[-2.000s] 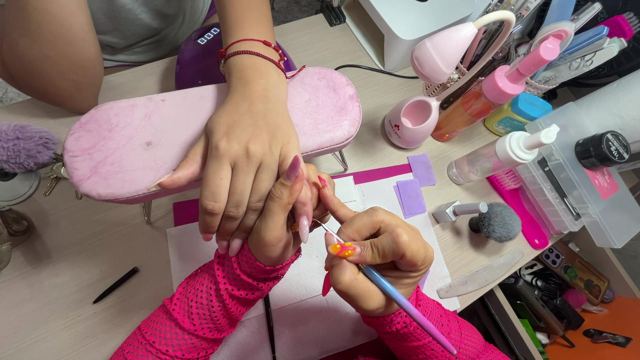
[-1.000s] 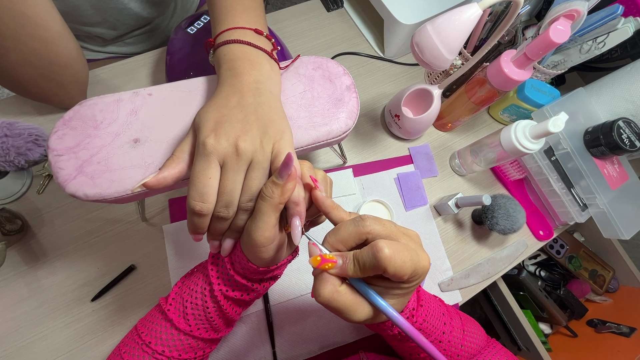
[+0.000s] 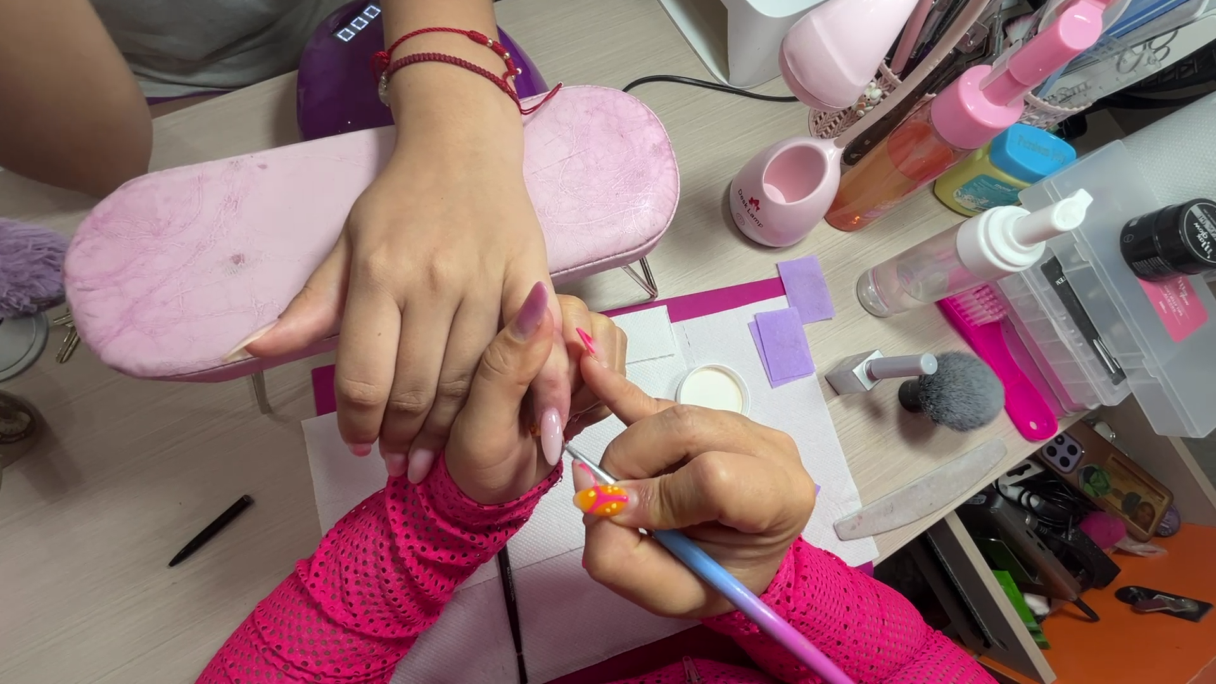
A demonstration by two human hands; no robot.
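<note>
My left hand holds a finger of another person's hand, which rests over a pink padded hand rest. That finger carries a long pale pink nail. My right hand grips a nail brush with a blue-to-purple handle, its tip beside the pale nail. Whether tip and nail touch, I cannot tell. Behind my right hand lies a small round white dish on white paper towels.
Purple squares, a silver-capped bottle, a grey powder brush, a nail file and a pump bottle stand or lie at right. A purple nail lamp is behind the rest. A thin black pen-like tool lies at left.
My right hand has shifted relative to the towels, uncovering the round white dish that was hidden two seconds ago. My left hand keeps its hold on the finger.
</note>
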